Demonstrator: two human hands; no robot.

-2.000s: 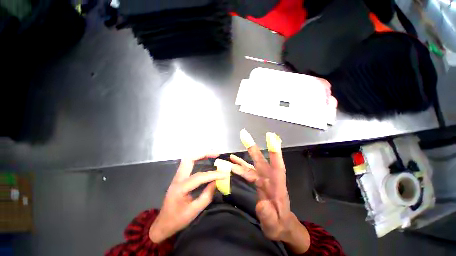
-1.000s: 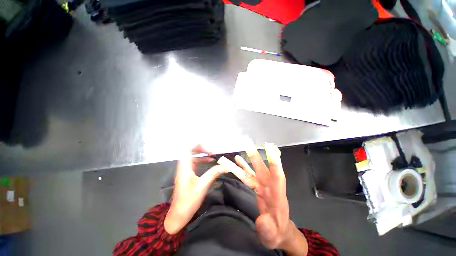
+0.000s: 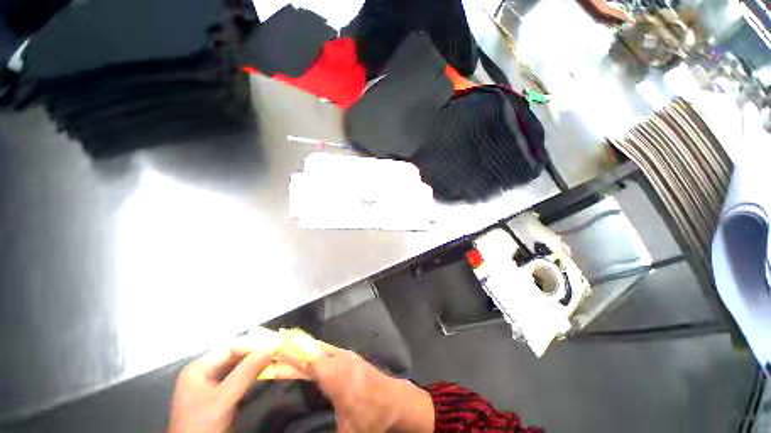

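My left hand (image 3: 211, 389) is at the bottom, partly cut off by the lower edge. Its fingertips press on yellow finger tape (image 3: 298, 347) at the fingertips of my right hand (image 3: 363, 391). The two hands touch near the table's front edge; blur and overlap hide the exact finger positions and whether my right hand holds anything. A white template (image 3: 362, 193) lies flat on the steel table (image 3: 203, 245), its small window visible. A thin white marking pen (image 3: 314, 141) with a reddish band lies behind it.
A thick stack of black panels (image 3: 161, 106) stands at back left. More black panels (image 3: 482, 144) and a red piece (image 3: 334, 74) lie behind the template and to its right. A white tape roll (image 3: 546, 277) sits on a pale bin beside the table. A rack of boards (image 3: 676, 156) is at right.
The view has swung right, so table things appear further left and the board rack shows. My hands have come together, and the right fingers are no longer spread upward.
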